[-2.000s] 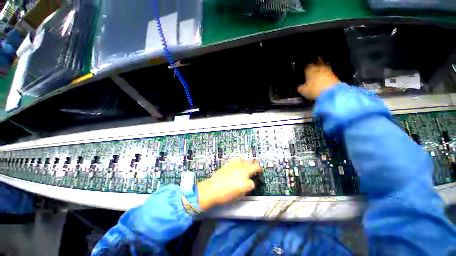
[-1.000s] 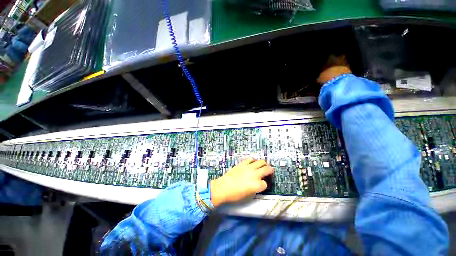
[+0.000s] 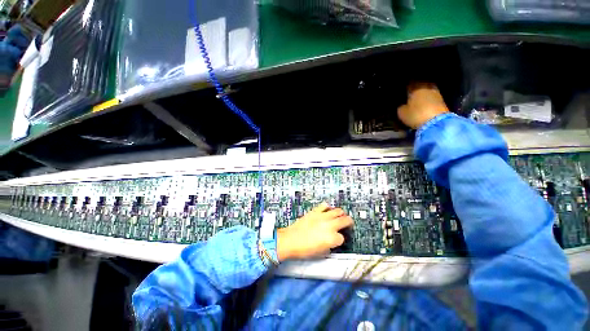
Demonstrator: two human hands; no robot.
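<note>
Green circuit boards lie edge to edge in a long row between two pale rails. My left hand rests over the boards near the front rail, palm down, fingers pointing right; its fingertips are dark, and I cannot tell whether they hold a part. A band with a white tag is on the left wrist. My right hand is in the dark space under the shelf, beside the right end of a dark component bin with metallic glints. Its fingertips are hidden in shadow.
A green-matted shelf overhangs the line, holding wrapped trays, a plastic-covered stack and bagged components. A blue coiled cord hangs to my left wrist. A clear bag with a white label lies right of my right hand.
My right hand has stayed under the shelf by the bin, shifting slightly. My left hand has moved a little right since the earliest frame and now stays over the boards. The view has shifted slightly.
</note>
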